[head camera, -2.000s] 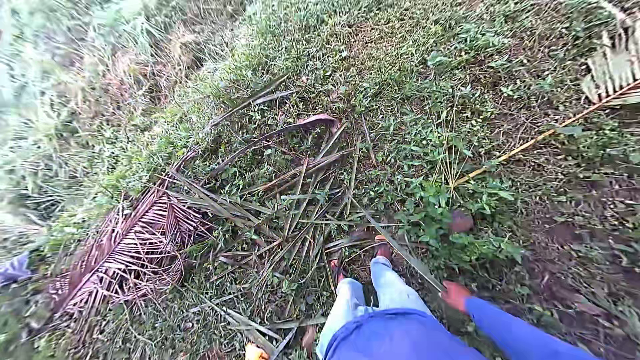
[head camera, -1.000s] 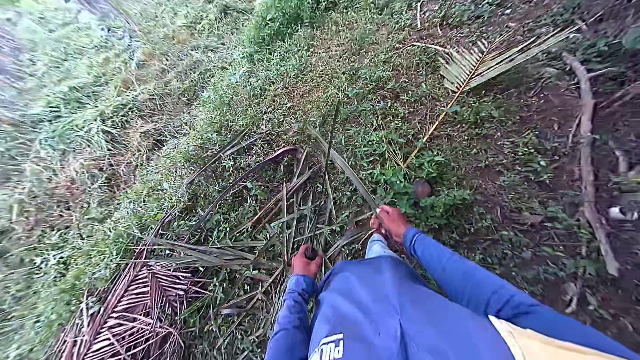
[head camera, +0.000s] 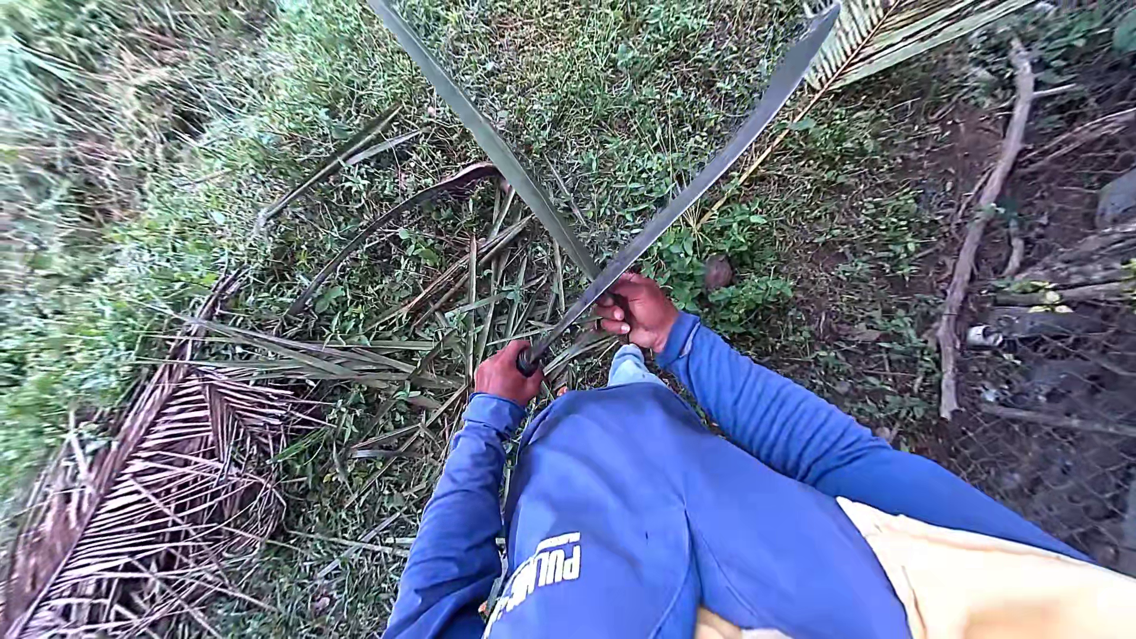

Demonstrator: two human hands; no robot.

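Note:
My left hand grips the dark handle of a machete, whose long curved blade slants up to the right and crosses in front of my right hand. Between the fingers of my right hand is the lower end of a long green palm leaflet, which stretches up and left. Blade and leaflet cross just above that hand; whether they touch I cannot tell. Cut leaflets lie in a loose heap on the grass beyond my hands.
A dry brown palm frond lies at lower left, and a paler frond at upper right. A round brown object sits among low weeds right of my hands. Farther right are a crooked branch and wire mesh over dark ground.
The machete blade now shows plainly, raised across the leaflet; one second ago mainly its dark handle end showed in my left hand. My left hand was out of view two seconds ago.

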